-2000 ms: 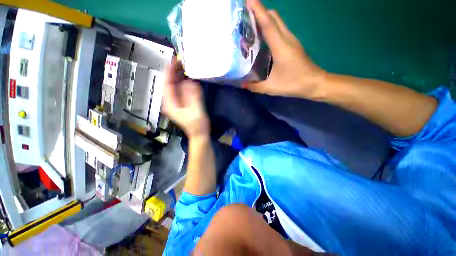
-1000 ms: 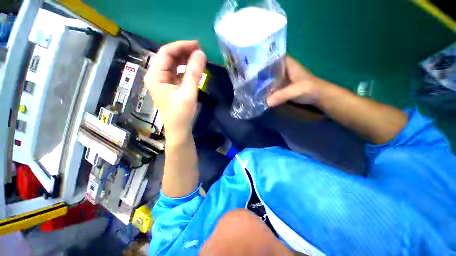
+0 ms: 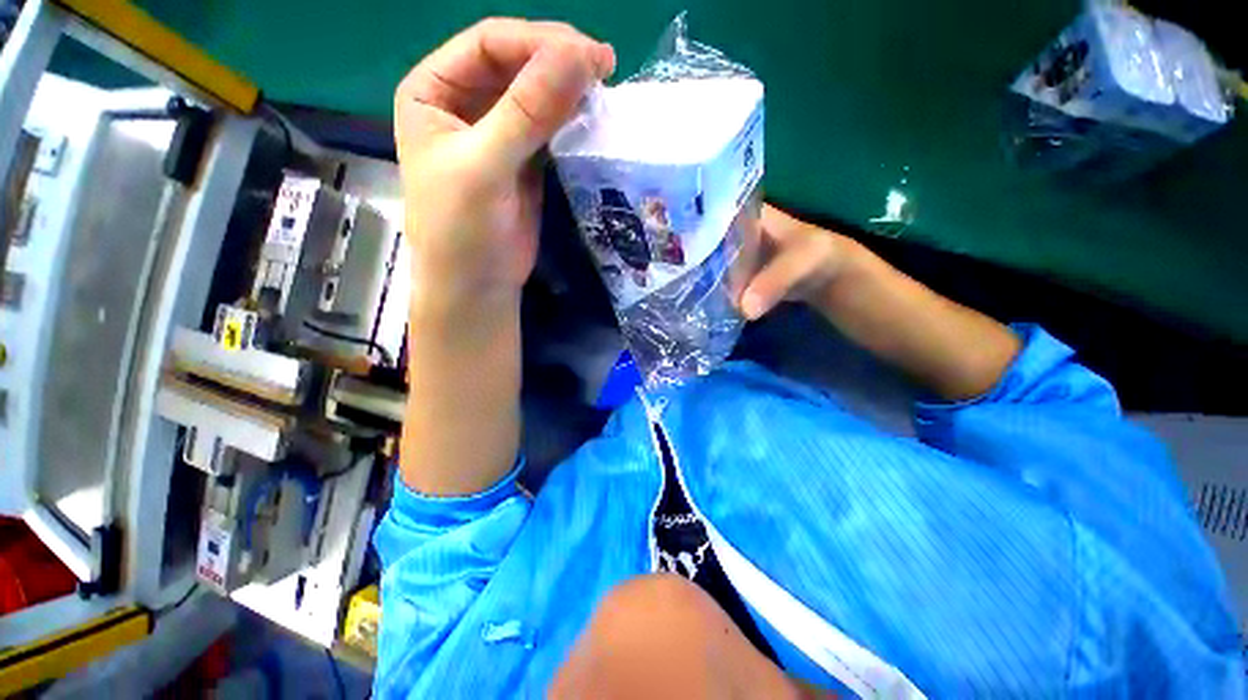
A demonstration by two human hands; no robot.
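Note:
A white retail box (image 3: 657, 192) with printed dark watch pictures is held above my lap, at the near edge of the green surface. Loose, crinkled clear plastic film (image 3: 678, 328) surrounds it and extends past its lower end and above its white end. My left hand (image 3: 479, 137) pinches the film at the box's upper left corner between thumb and fingers. My right hand (image 3: 794, 260) grips the box and film from the right side, with the thumb in front. Its other fingers are mostly hidden behind the box.
The green work surface (image 3: 876, 82) runs across the top. Wrapped boxes (image 3: 1122, 75) in clear film lie on it at the upper right. A small shiny scrap (image 3: 895, 205) lies nearer. A machine with a white frame and yellow-black edges (image 3: 82, 650) stands at the left.
My left hand, earlier apart from the box, has moved up to it and taken hold of the film. The box has tilted, so its printed side shows more. The wrapped boxes at upper right show more fully.

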